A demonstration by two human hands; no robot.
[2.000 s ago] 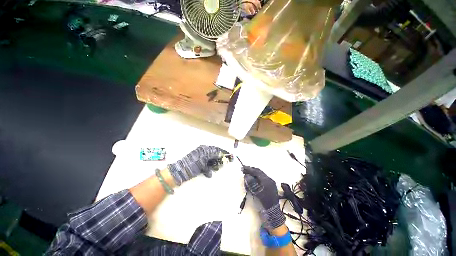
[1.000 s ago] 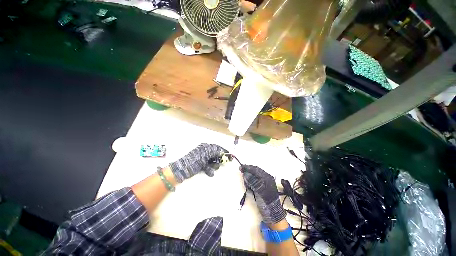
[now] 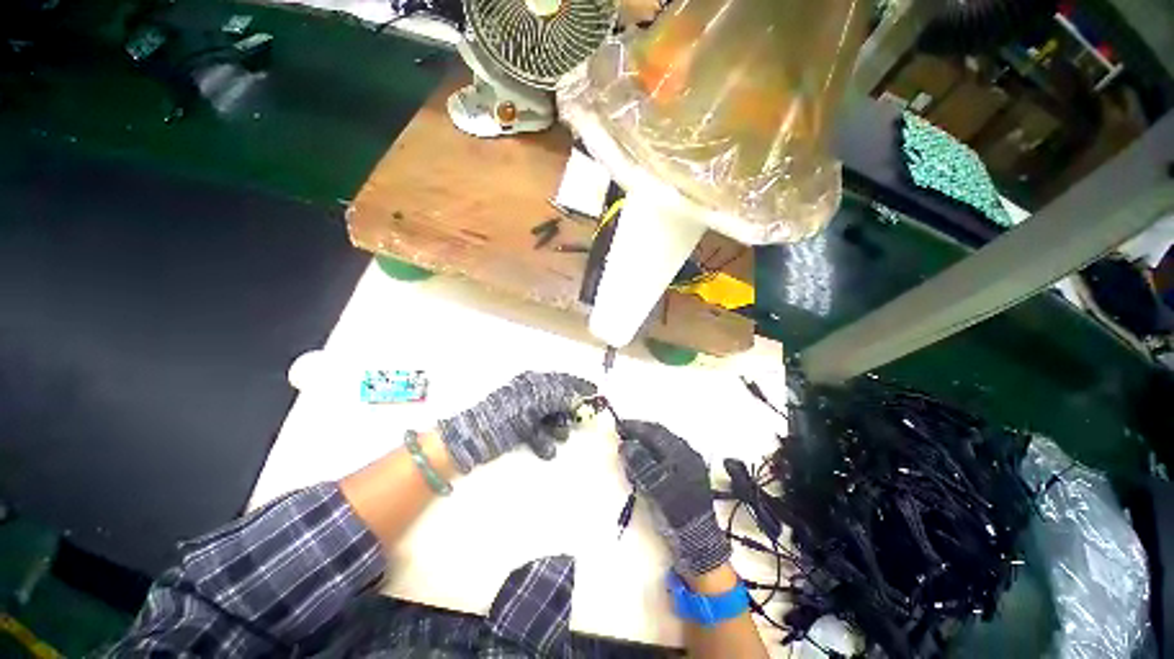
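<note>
My left hand [image 3: 515,420], in a grey-black striped knit glove, holds a small circuit board [image 3: 587,409] at its fingertips. My right hand [image 3: 663,476], in a like glove, holds a black cable lead [image 3: 608,408] whose end meets the board's right side. Whether the two are joined cannot be told. A plug end [image 3: 627,511] hangs below my right hand. The white cone nozzle [image 3: 633,277] with a dark tip stands just above the board. Another teal circuit board [image 3: 394,386] lies at left on the cream-white work board [image 3: 451,328].
A tangled black cable pile [image 3: 901,515] lies at right, with a clear plastic bag [image 3: 1092,547] beyond it. Behind are a brown wooden platform [image 3: 431,200], a fan [image 3: 502,110] and a yellow-handled tool [image 3: 724,290]. A metal post [image 3: 978,290] slants at right.
The lead's end, apart from the board two seconds ago, now meets it. My right hand has moved slightly up and left. On the belt at upper left, the small boards have shifted.
</note>
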